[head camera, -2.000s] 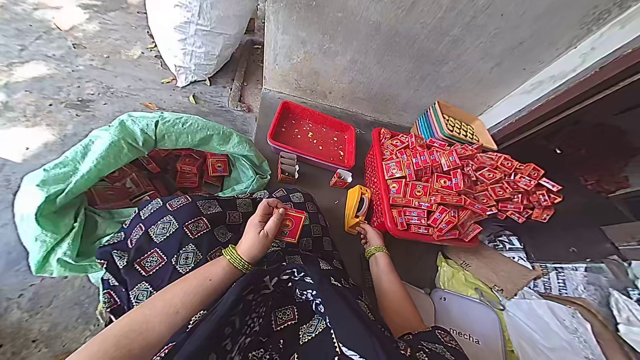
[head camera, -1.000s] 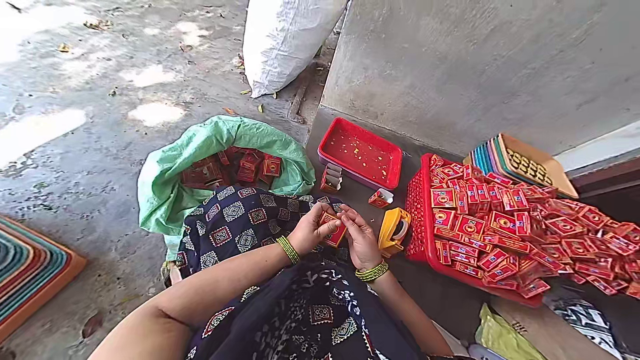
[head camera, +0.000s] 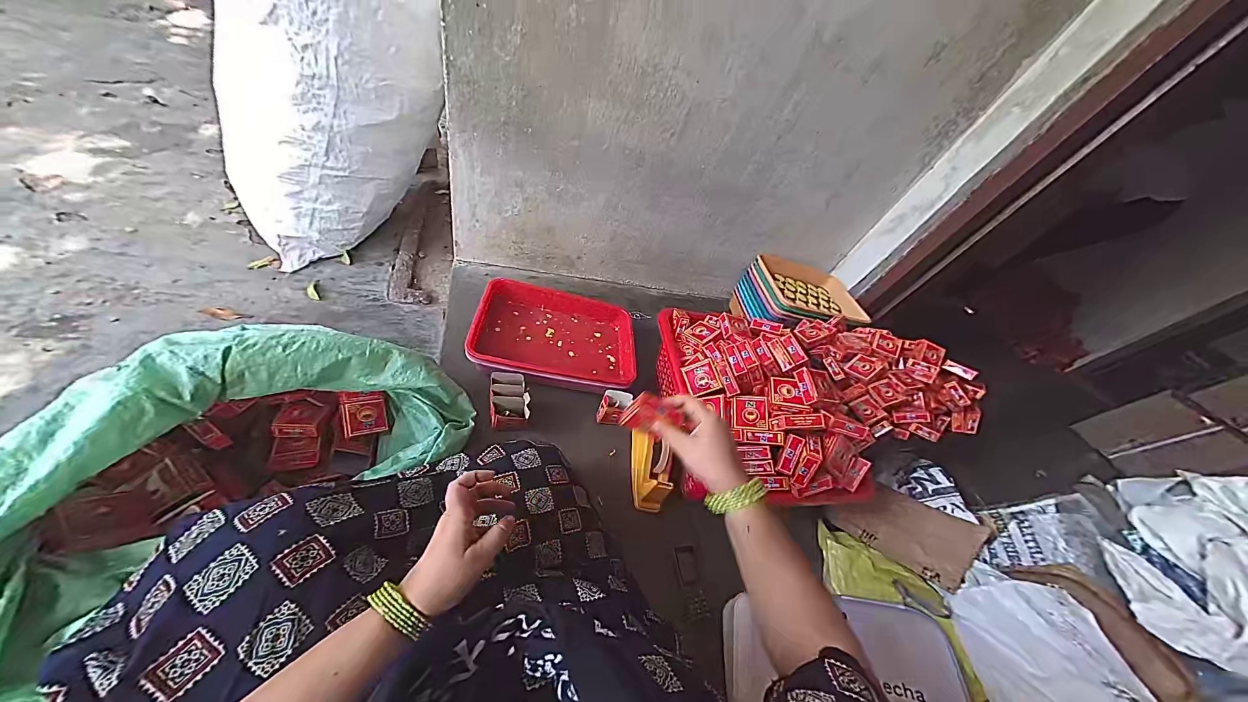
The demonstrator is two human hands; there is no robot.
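My right hand (head camera: 700, 439) grips a small red printed carton (head camera: 651, 413), blurred, over the near left edge of a red plastic basket (head camera: 669, 363) heaped with similar red boxes (head camera: 790, 390). Beneath that hand stands a yellow stapler-like tool (head camera: 647, 473). Over the patterned dark cloth on my lap, my left hand (head camera: 470, 526) is empty, its fingers apart and slightly curled. A green woven sack (head camera: 292, 341) at the left holds more red cartons (head camera: 297, 429). Small open cartons (head camera: 509, 400) stand between the sack and the basket.
A red tray (head camera: 551, 336) with yellowish bits lies by the wall (head camera: 643, 146). Stacked colored trays (head camera: 804, 291) stand behind the basket. A white sack (head camera: 327, 127) is at the back left. A plastic lid (head camera: 892, 634) and plastic bags (head camera: 1033, 624) lie at the lower right.
Both hands were together on the red carton one second ago. They have parted, and my right hand has moved to the basket's edge with a carton. The view has shifted.
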